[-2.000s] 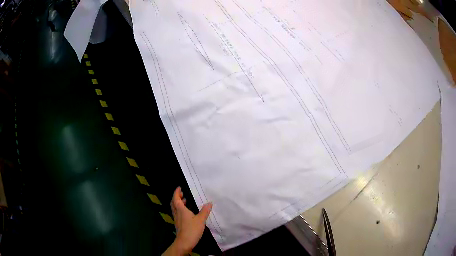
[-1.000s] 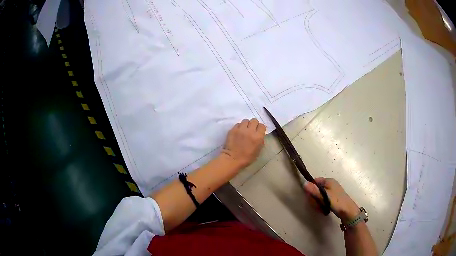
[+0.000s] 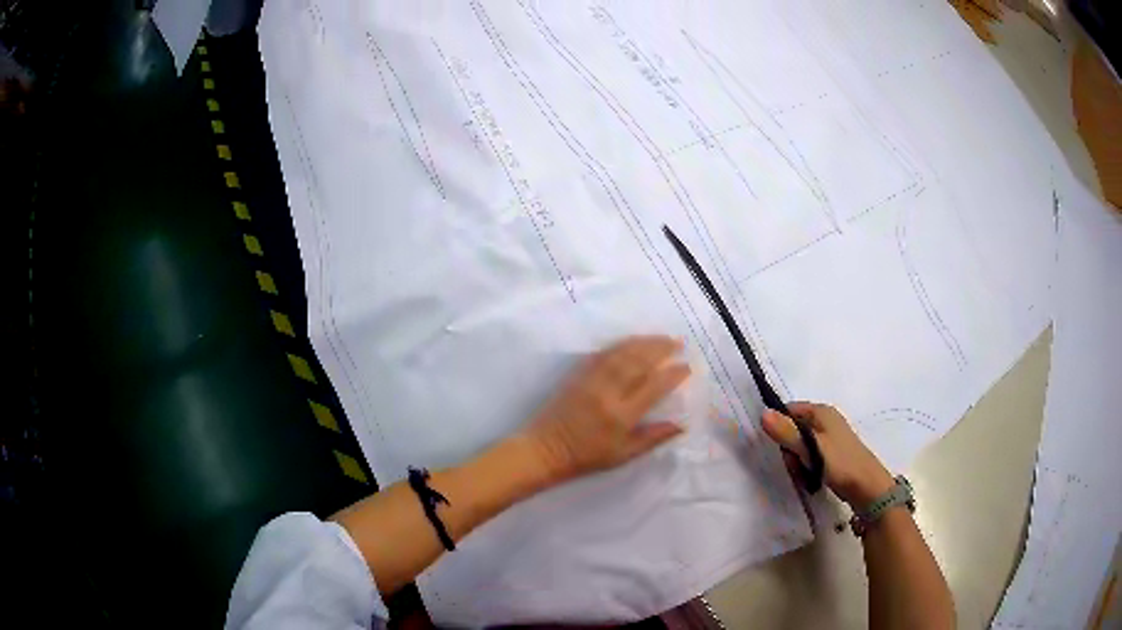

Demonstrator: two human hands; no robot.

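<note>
The large white pattern sheet [image 3: 406,283] with thin printed lines covers much of the view and hangs over the table's near edge. My right hand [image 3: 831,449] holds the shears [image 3: 726,314] by their black handles. The long dark blades look closed and lie over the sheet between printed lines, pointing up and left. A slit or edge in the paper shows near the handles; I cannot tell how far it runs. My left hand [image 3: 615,406] is blurred, fingers apart, on or just above the sheet left of the shears.
The cream table [image 3: 972,492] shows at the lower right. Another white paper piece [image 3: 1083,406] lies at the right edge. Tan material [image 3: 1095,117] is at the upper right. A green floor [image 3: 148,369] with yellow-and-black tape [image 3: 283,322] is on the left.
The sheet has shifted down and right over the table. The shears now lie over the paper, away from its lower edge. My left hand has moved down a little and its fingers have spread.
</note>
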